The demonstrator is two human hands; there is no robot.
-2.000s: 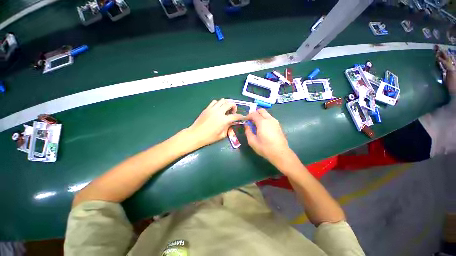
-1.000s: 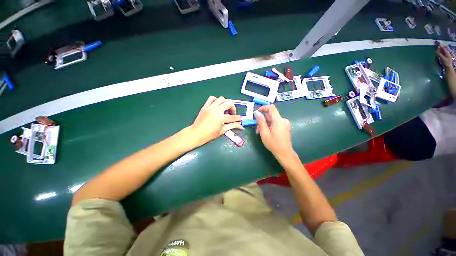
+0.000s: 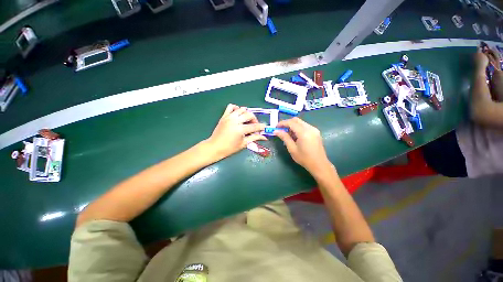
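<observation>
My left hand (image 3: 236, 134) holds the left side of a white housing (image 3: 268, 117) on the green bench, its fingers over the frame. A blue cell (image 3: 274, 130) lies along the housing's near edge. My right hand (image 3: 302, 140) has its thumb and fingertips on the right end of this cell. A reddish-brown part (image 3: 259, 148) lies just below the left fingers, beside the housing. Part of the housing is hidden by my left hand. Thin wires are too small to make out.
Unfinished units (image 3: 320, 95) lie beyond my right hand, with another group (image 3: 403, 102) farther right. One unit (image 3: 46, 160) lies at far left. A white rail (image 3: 165, 95) separates the conveyor belt (image 3: 160, 49). A grey post (image 3: 361, 27) rises there. Another person's arm (image 3: 485, 102) is at right.
The blue cell now lies straighter along the housing's near edge, with my right fingertips on its end. Belt units have moved right. The other person's arm has come closer to the right group.
</observation>
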